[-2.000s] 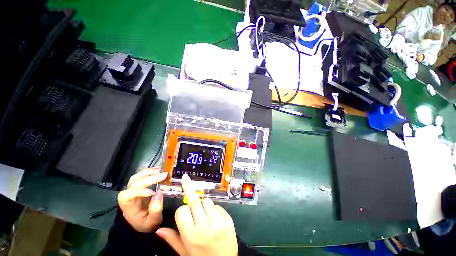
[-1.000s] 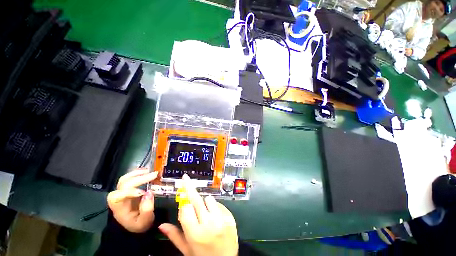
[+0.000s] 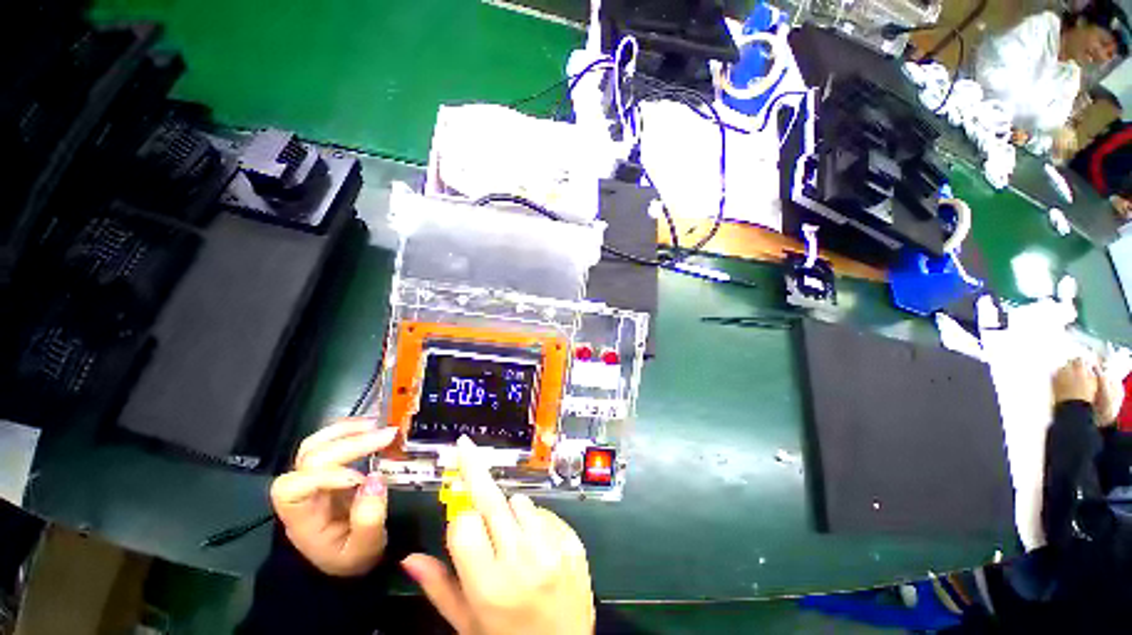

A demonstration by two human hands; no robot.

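A thermostat unit (image 3: pixel 474 395) lies in the orange nest (image 3: pixel 404 395) of the clear test jig (image 3: pixel 497 270), its dark panel lit with pale digits near 20.9 and 15. My right hand (image 3: pixel 519 558) is below it, with the index fingertip on the panel's lower edge and the other fingers bent. The yellow piece (image 3: pixel 454 494) shows beside that finger. My left hand (image 3: pixel 333 496) rests at the jig's front left corner with fingers apart, holding nothing. The power switch (image 3: pixel 598 466) glows red.
Black foam trays and stacked units (image 3: pixel 236 335) stand at left. A black foam sheet (image 3: pixel 912 428) lies at right. Thin dark sticks (image 3: pixel 745 323), cables (image 3: pixel 723 161), a small module (image 3: pixel 811 283) and a blue tape holder (image 3: pixel 931 283) lie behind. A person's hand (image 3: pixel 1080 382) is at far right.
The view has shifted, so the jig appears further left than at first. The right-hand digits changed from about 22 to 15. At far right, another person's arm has come into view.
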